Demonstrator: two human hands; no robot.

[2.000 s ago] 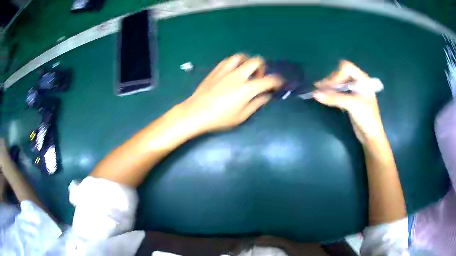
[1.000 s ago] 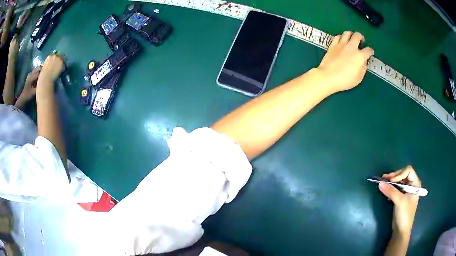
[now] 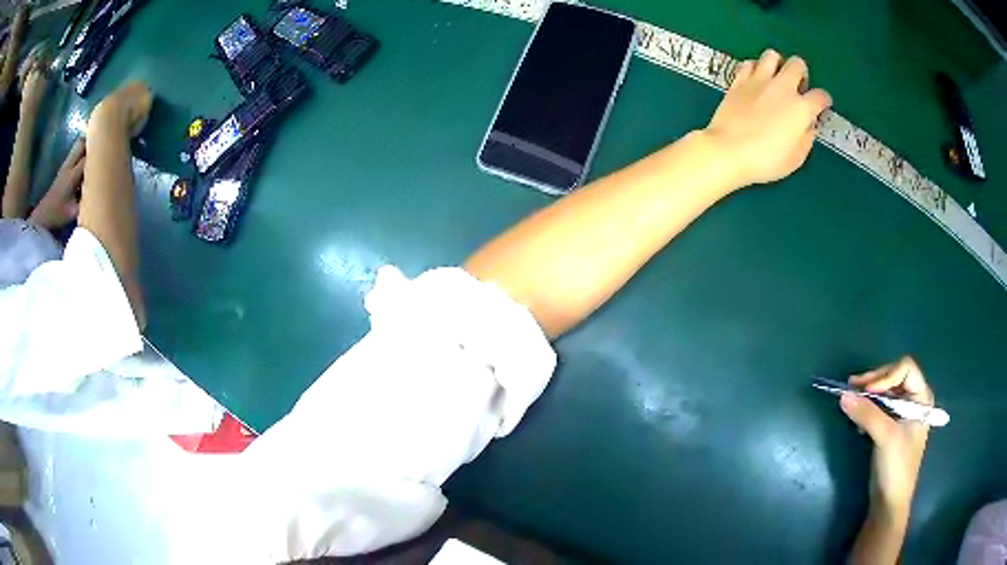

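My left hand [image 3: 770,119] rests on the marked whitish strip [image 3: 883,166] at the far side, palm down with fingers slightly apart. No object shows in it; what lies under the fingers is hidden. My right hand [image 3: 892,400] is at the lower right over the green bench [image 3: 685,320]. It holds tweezers [image 3: 900,407] pen-like, the dark tips pointing left and the whitish end to the right. Nothing shows between the tips.
A smartphone [image 3: 561,97] lies left of my left hand. Black device units [image 3: 322,41] with yellow-gold rounds are piled at upper left. Another unit [image 3: 963,127] lies beyond the strip at right. A neighbour's arm [image 3: 108,210] is at left. A pinkish sleeve [image 3: 986,539] shows at lower right.
My left hand has left the dark housing and reached out to the far strip. The housing is no longer in view. A unit beyond the strip has shifted. My right hand still holds the tweezers.
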